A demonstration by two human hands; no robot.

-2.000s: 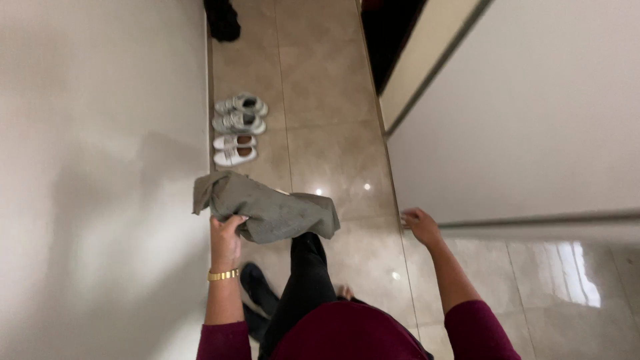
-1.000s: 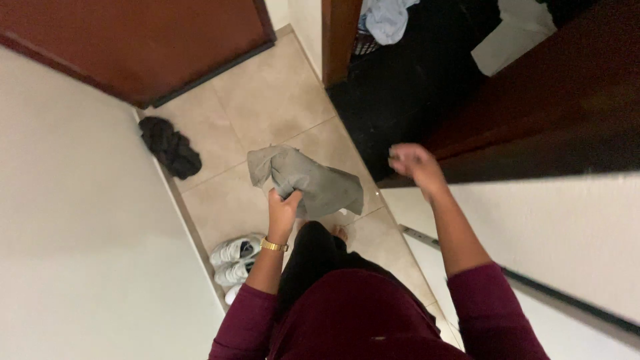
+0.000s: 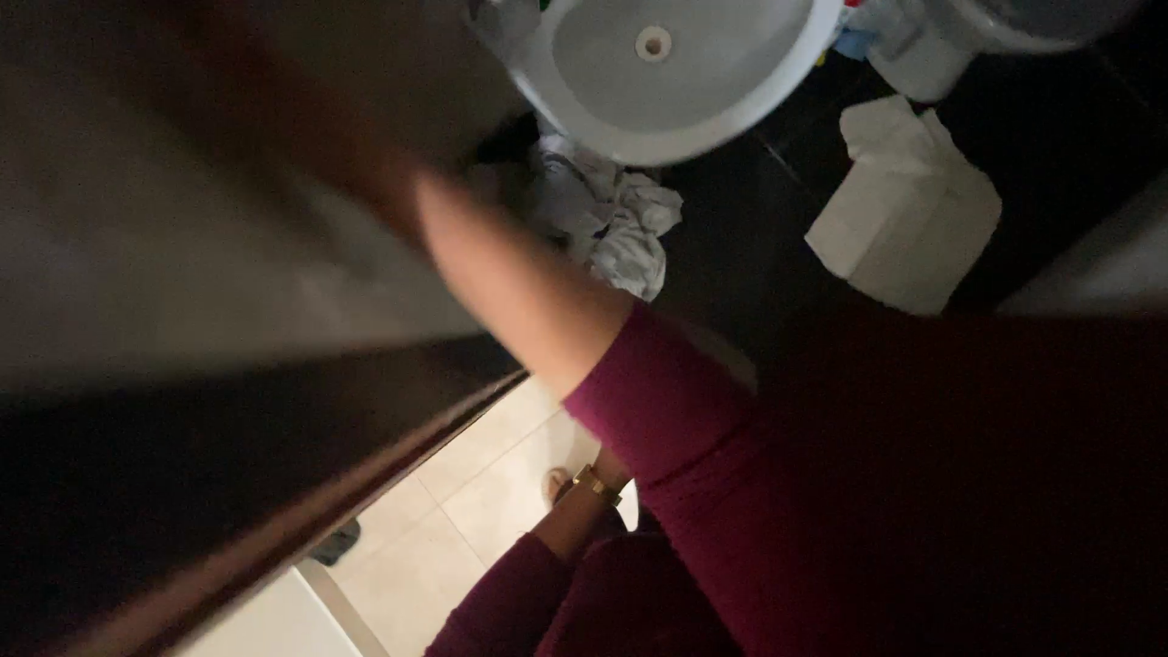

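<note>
My right forearm reaches across to the upper left, and my right hand (image 3: 310,119) is a dark blur in front of the grey wall; its fingers cannot be made out. Below the right sleeve, my left wrist wears a gold-coloured watch (image 3: 598,484). The right arm hides most of my left hand, so its grip does not show. A faint greyish patch of what may be cloth (image 3: 730,360) shows beside the right sleeve; whether it is the grey-green cloth held earlier cannot be told.
A white washbasin (image 3: 693,146) stands at the top, with crumpled white cloths (image 3: 630,237) on the dark floor beneath. A pale mat or cloth (image 3: 912,210) lies to the right, near a white toilet's base (image 3: 922,68). A dark door frame (image 3: 365,474) borders the beige-tiled floor (image 3: 429,529).
The view has moved from the beige-tiled hallway to the dark-floored bathroom. My right arm now stretches across the left one. The grey-green cloth, in my left hand earlier, is no longer plainly visible.
</note>
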